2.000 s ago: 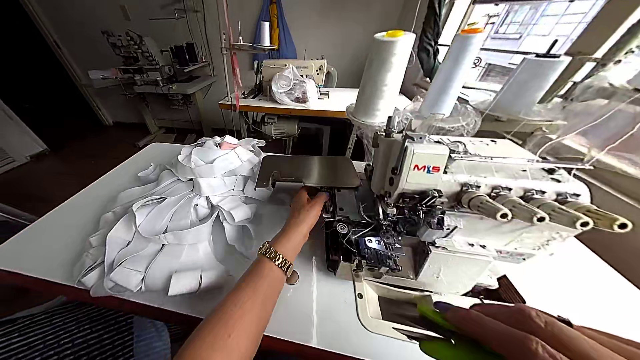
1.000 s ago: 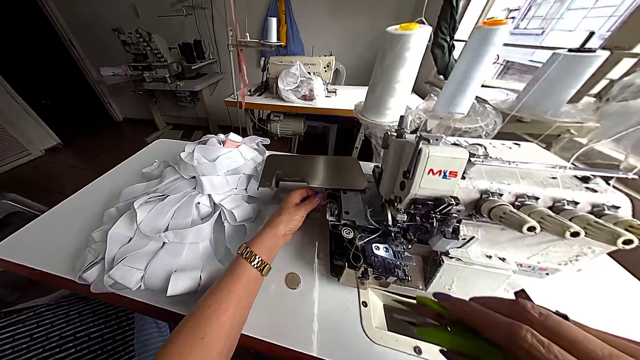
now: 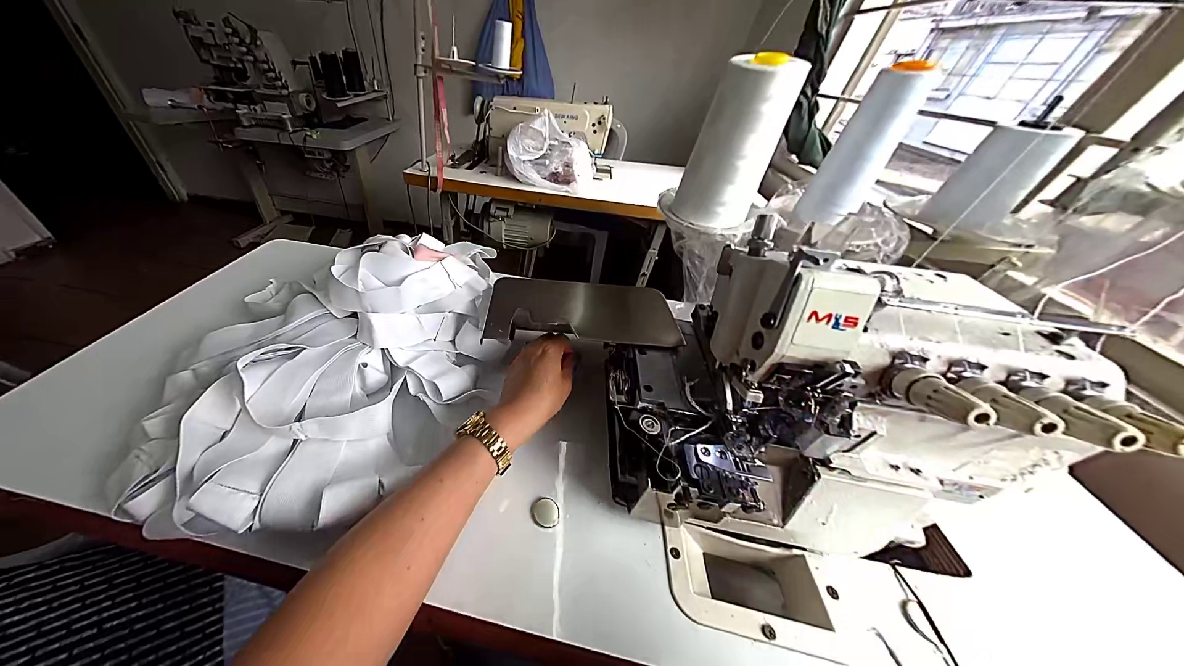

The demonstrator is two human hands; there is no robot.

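Observation:
An overlock sewing machine stands on the white table with its looper area exposed. Left of its head, a flat metal cover plate is swung out over the table. My left hand, with a gold watch on the wrist, reaches to the near edge of this plate; its fingertips are partly hidden beneath, so their grip cannot be told. A large heap of white elastic bands lies to the left of the hand. My right hand is out of view.
Thread cones rise behind the machine, some wrapped in plastic. A rectangular opening lies in the table at the machine's front. Beyond stand another sewing machine on its table and a further machine at the back left.
My right hand and the green-handled tool beside it, both at the lower right earlier, are out of view. My left hand has shifted left along the plate's near edge.

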